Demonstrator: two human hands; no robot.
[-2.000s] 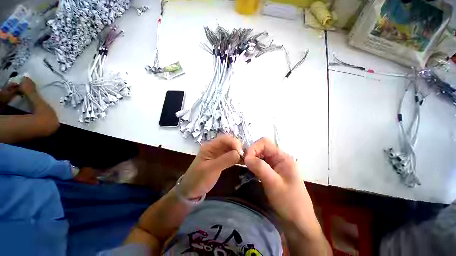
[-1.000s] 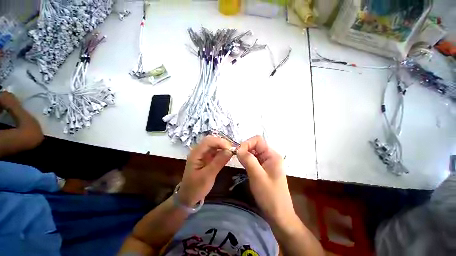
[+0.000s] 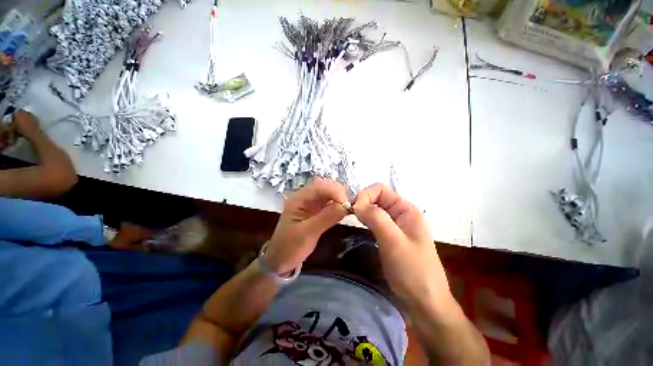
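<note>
My left hand (image 3: 311, 218) and my right hand (image 3: 394, 221) meet at the table's front edge, thumbs and fingertips pinched together. Between the fingertips are small dark wire ends (image 3: 349, 208) with a pale spot; the detail is too small to tell. A fan-shaped bundle of white cables (image 3: 304, 121) lies just beyond my hands, dark wire ends away from me, white plugs near. The plugs closest to me are partly hidden behind my left hand.
A black phone (image 3: 238, 144) lies left of the bundle. A small green packet (image 3: 236, 86), a neighbour's cable bundle (image 3: 127, 129) and a large cable pile (image 3: 100, 36) lie further left. A split wire end (image 3: 421, 70) and more cables (image 3: 587, 157) lie right. A person's arm (image 3: 39, 161) is at left.
The camera view has shifted slightly. My hands stay together at the table edge, with small changes in the fingers around the wire ends.
</note>
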